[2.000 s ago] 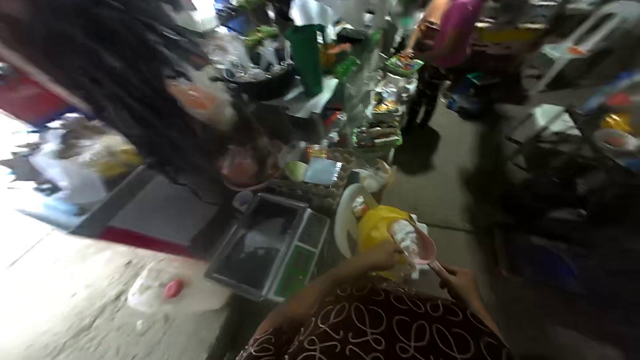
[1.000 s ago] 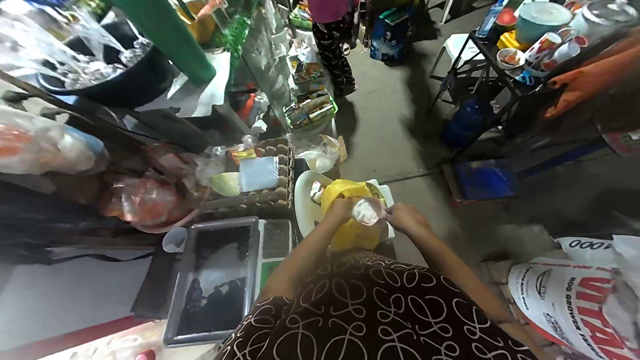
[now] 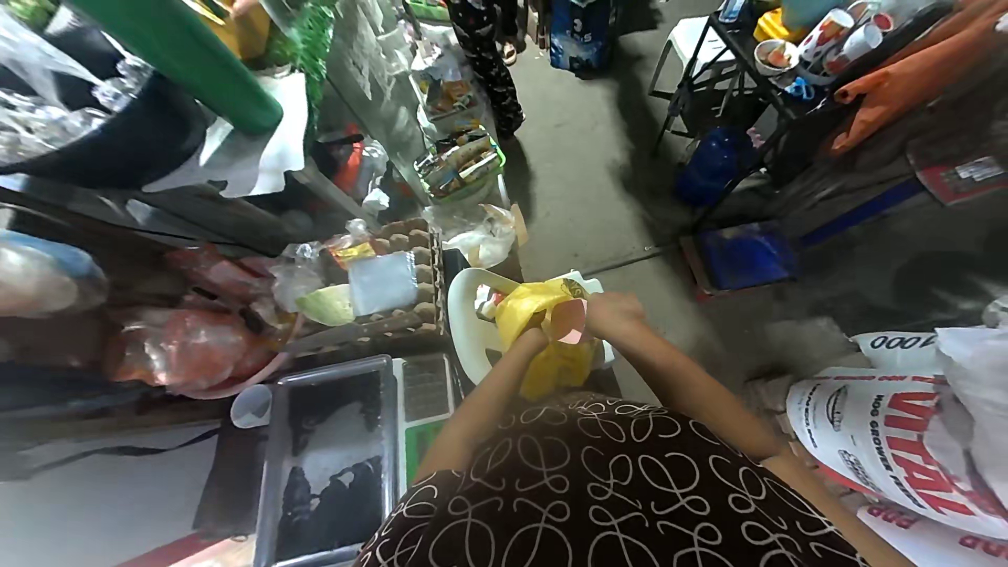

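Observation:
A yellow plastic bag (image 3: 561, 370) rests on a white plastic chair (image 3: 466, 323) in front of me. My left hand (image 3: 529, 345) grips the bag's edge from the left. On the right, my right hand (image 3: 616, 313) holds a pink scoop (image 3: 568, 320) tilted over the bag's mouth. The scoop's inside looks pink, with a pale patch at its lower edge. What lies inside the bag is hidden. Part of a red and white item (image 3: 487, 302) shows on the chair beside the bag.
A cardboard egg tray (image 3: 429, 276) holding packets and a clear plastic bin (image 3: 390, 441) stand at left. Printed feed sacks (image 3: 866, 433) lie at right, below a blue dustpan-like object (image 3: 744, 256). Further off are a black table (image 3: 748, 59) with cups and a person's patterned trousers (image 3: 492, 63).
The scoop held white contents in both earlier frames; now it is tipped and its pink inside shows. The view has swung between the first frame and now.

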